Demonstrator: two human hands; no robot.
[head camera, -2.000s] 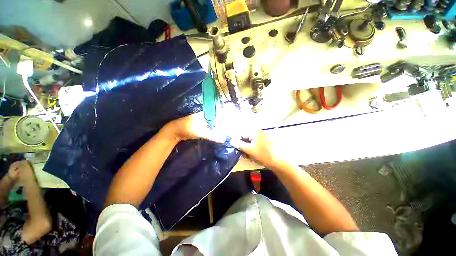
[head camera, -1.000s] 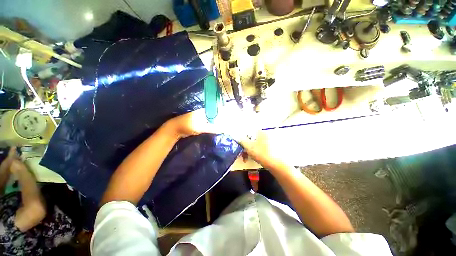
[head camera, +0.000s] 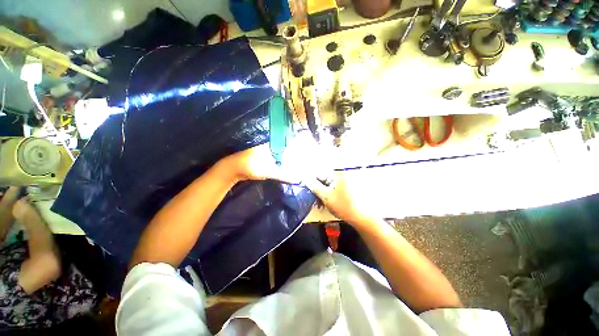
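Note:
A shiny dark navy garment (head camera: 190, 125) is spread left of the needle area of a cream sewing machine (head camera: 394, 72). My left hand (head camera: 266, 164) lies on the garment's right part beside the teal-green machine lamp (head camera: 279, 125). My right hand (head camera: 338, 195) is at the garment's right edge, close below the needle area. The fingertips of both hands are near each other and washed out by glare. The presser foot, the needle and any small piece under the fingers cannot be made out.
Scissors with orange-red loop handles (head camera: 423, 132) lie under the machine arm. Another machine (head camera: 38, 157) stands at the left, with another person's forearm (head camera: 38, 252) below it. A blue tray of spools (head camera: 561, 16) is at the top right. A yellow and black box (head camera: 322, 18) stands behind the machine.
The view has shifted slightly. My right hand's fingers have shifted slightly near the needle area, and the garment's right part has changed its folds. The other person's arm has moved a little.

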